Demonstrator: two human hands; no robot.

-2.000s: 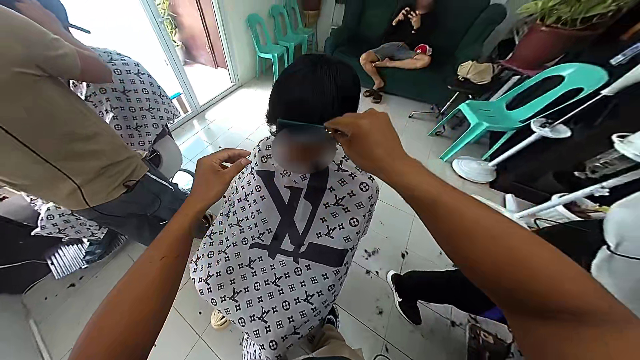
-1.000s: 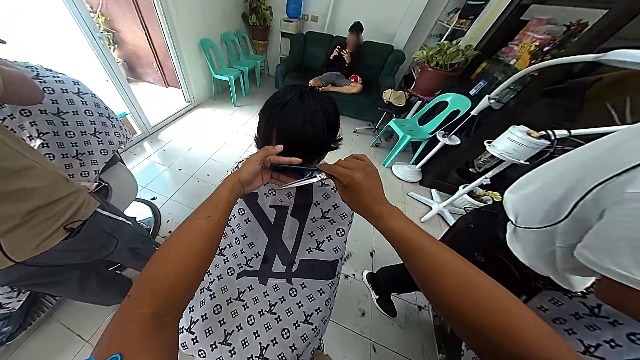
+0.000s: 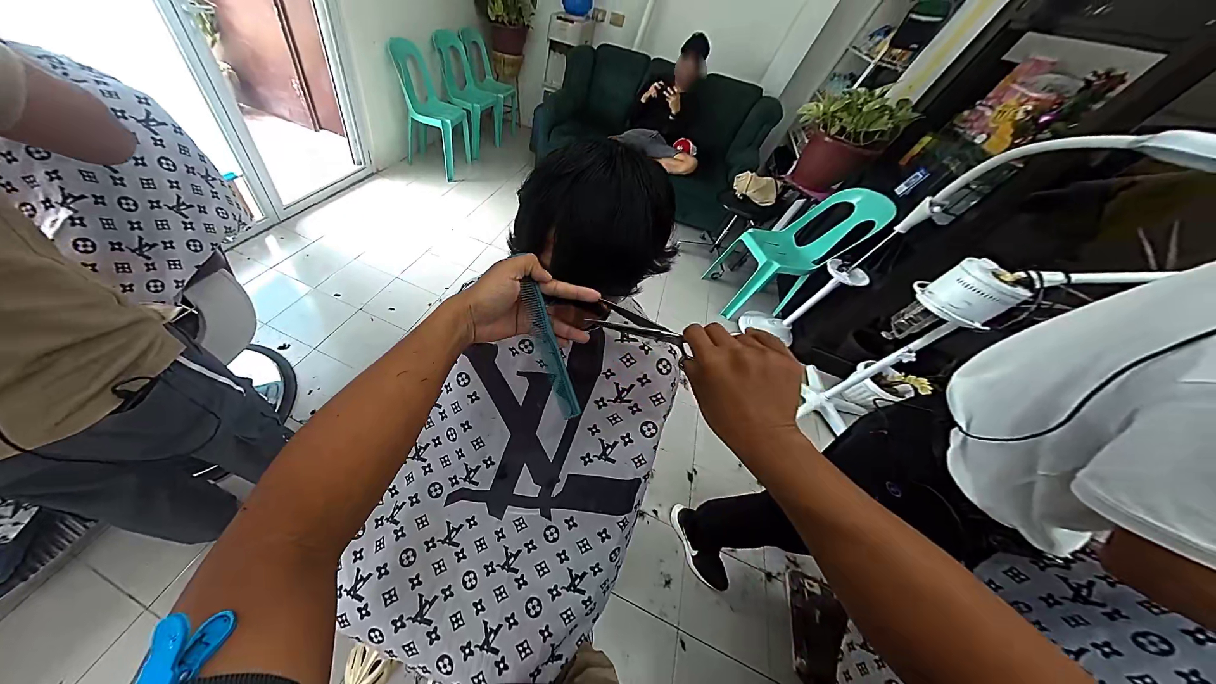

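A seated person with black hair (image 3: 598, 204) faces away from me, covered by a white patterned barber's cape (image 3: 513, 494). My left hand (image 3: 508, 302) is at the nape, holding a teal comb (image 3: 551, 356) that points down against the cape's back. Its index and middle fingers stretch right, at the lower edge of the hair; whether strands lie between them I cannot tell. My right hand (image 3: 736, 370) grips hair scissors (image 3: 636, 326), blades parted and pointing left toward those fingers. Near my left elbow is a blue clip (image 3: 185, 648).
Close at the left stands a person in a tan shirt (image 3: 76, 332) beside another caped person. At the right is a person in a white shirt (image 3: 1092, 418), near a white wheeled lamp stand (image 3: 883, 366). A green plastic chair (image 3: 807, 242) stands ahead; cut hair dots the tiled floor.
The comb, seen near the right hand at the nape two seconds ago, now hangs from my left hand. That hand has come in from the cape's left side to the nape. The view has shifted.
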